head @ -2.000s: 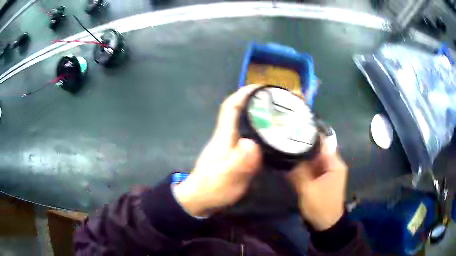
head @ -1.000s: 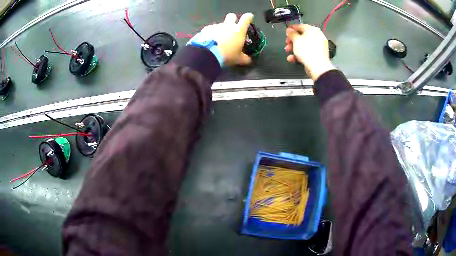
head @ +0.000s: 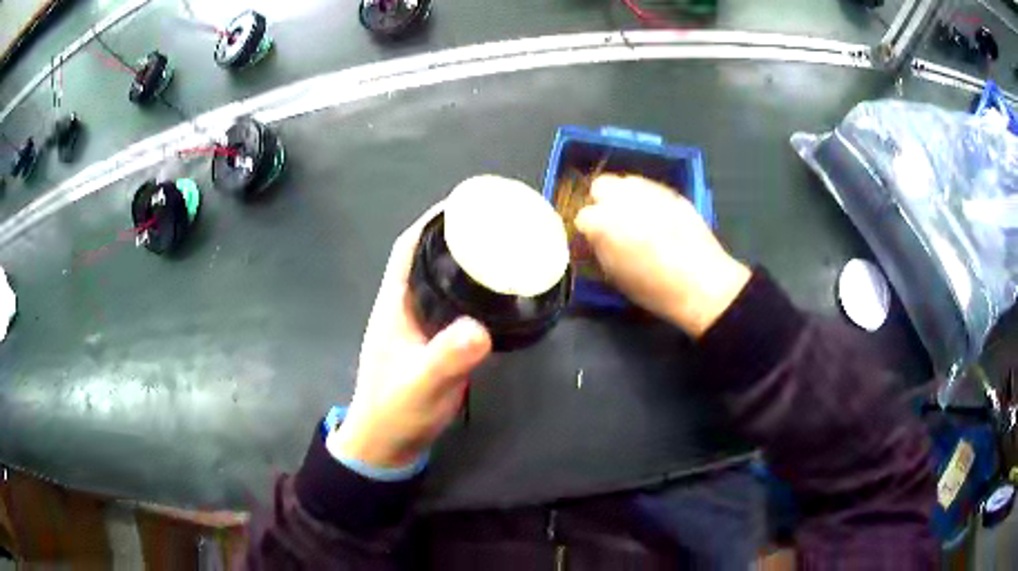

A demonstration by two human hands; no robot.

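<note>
My left hand (head: 407, 368) holds a black lamp housing (head: 480, 303) left of the blue bin. A round white circuit board (head: 508, 236) sits at the housing's top, tilted, its edge standing out past the rim. My right hand (head: 647, 245) reaches into the blue parts bin (head: 701, 192), with its fingertips at the yellow sticks (head: 573, 201). Whether the fingers pinch a stick cannot be told; the hand covers much of the bin.
Two black lamp units (head: 164, 215) with red wires lie at the left, more beyond the pale rail (head: 447, 69). A white disc (head: 864, 294) lies beside the clear plastic bag (head: 938, 212) at the right. A blue canister (head: 962, 457) is below the bench edge.
Both hands have come back from beyond the rail. My left hand now holds a housing with a white board, and my right hand has gone into the bin.
</note>
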